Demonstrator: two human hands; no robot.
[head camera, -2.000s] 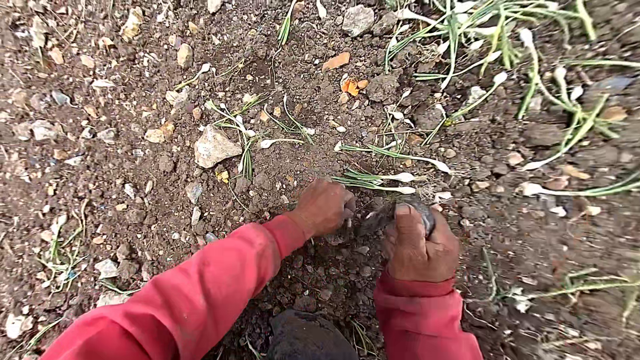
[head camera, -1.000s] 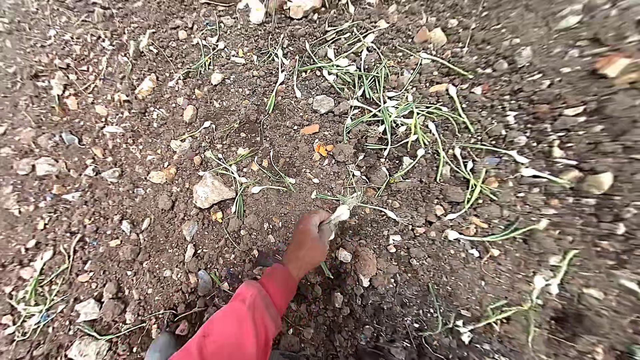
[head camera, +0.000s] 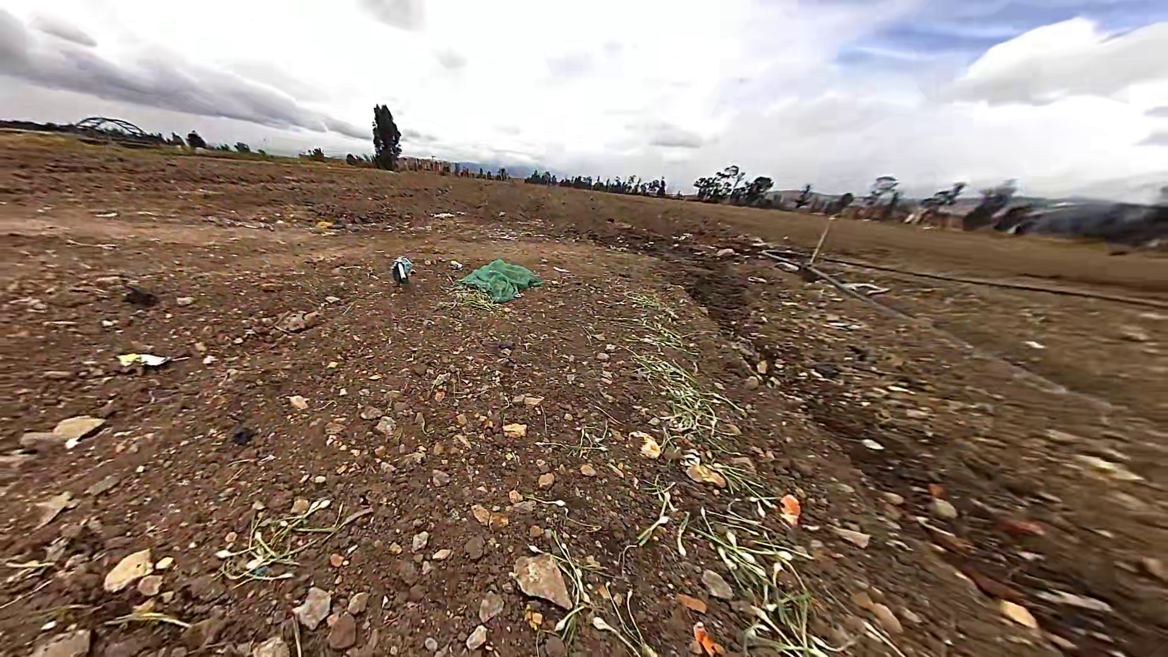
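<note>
Neither my left hand nor my right hand shows in the head view now. Onion seedlings with white bulbs and green leaves (head camera: 762, 575) lie loose on the soil at the lower right. More of these plants (head camera: 680, 392) stretch away in a line up the field. A smaller bunch (head camera: 274, 543) rests at the lower left. Near the bottom middle, a pale flat stone (head camera: 542, 580) has seedlings beside it.
A green mesh cloth (head camera: 500, 280) lies crumpled on the ground ahead, with a small dark and white object (head camera: 401, 270) to its left. Stones are scattered across the brown soil. A long dark hose or pipe (head camera: 858, 290) and a thin upright stick (head camera: 820, 243) are at the right.
The view has swung up from the ground to the field and sky. Both hands showed two seconds ago and one hand a second ago; now both are out of view.
</note>
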